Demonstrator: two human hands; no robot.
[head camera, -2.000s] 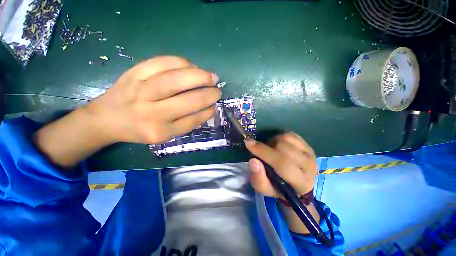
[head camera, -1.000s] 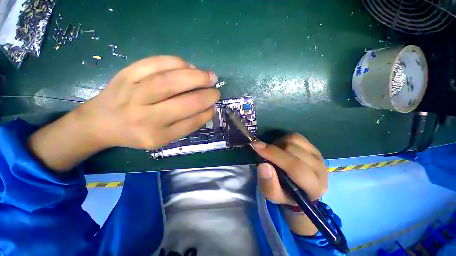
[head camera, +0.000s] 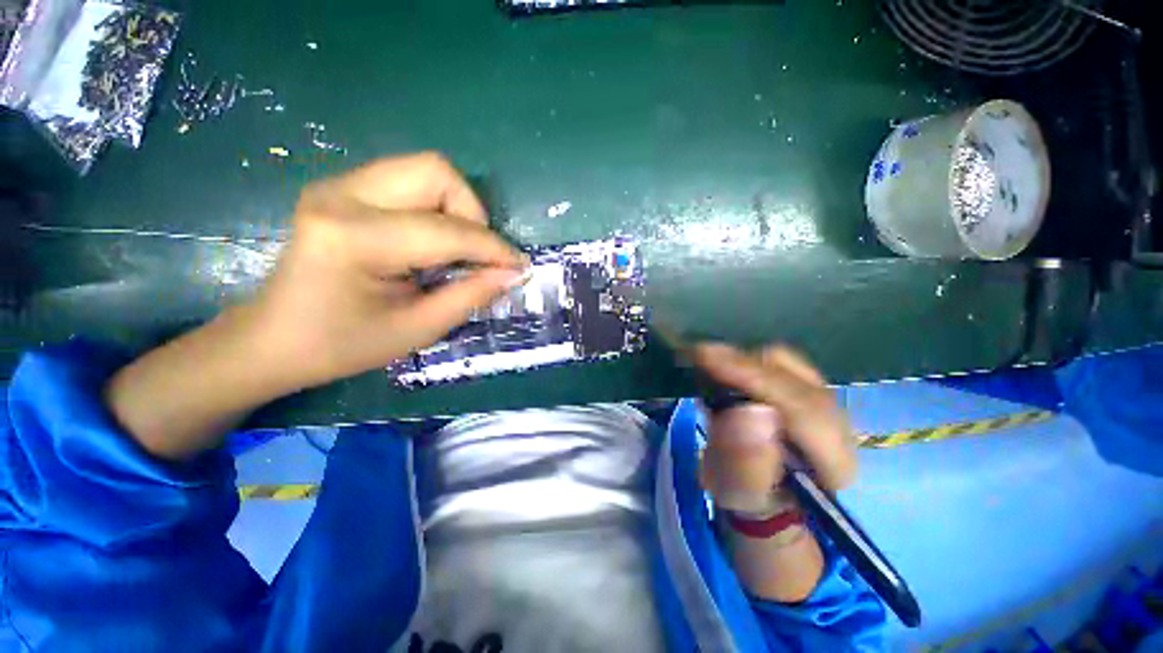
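The phone assembly (head camera: 599, 306) lies on the green bench mat (head camera: 663, 140) near its front edge, a small blue spot at its right end and a pale strip along its near side. My left hand (head camera: 370, 262) is over its left part, thumb and index fingertips together at the board; whether they pinch something is too small to tell. My right hand (head camera: 772, 421) holds the black soldering iron (head camera: 848, 536); its blurred tip is just right of the assembly, apart from it. A tiny pale piece (head camera: 559, 208) lies on the mat beyond the assembly.
A bag of components (head camera: 109, 77) is at upper left, with loose components (head camera: 211, 98) beside it. A tape roll (head camera: 957, 181) with silvery material inside stands at right. The fan grille (head camera: 988, 26) is at upper right. A dark assembly edge (head camera: 638, 5) shows at the top.
My left fingertips have moved down onto the board, uncovering the tiny pale piece. My right hand has drawn the iron's tip away from the board to the right.
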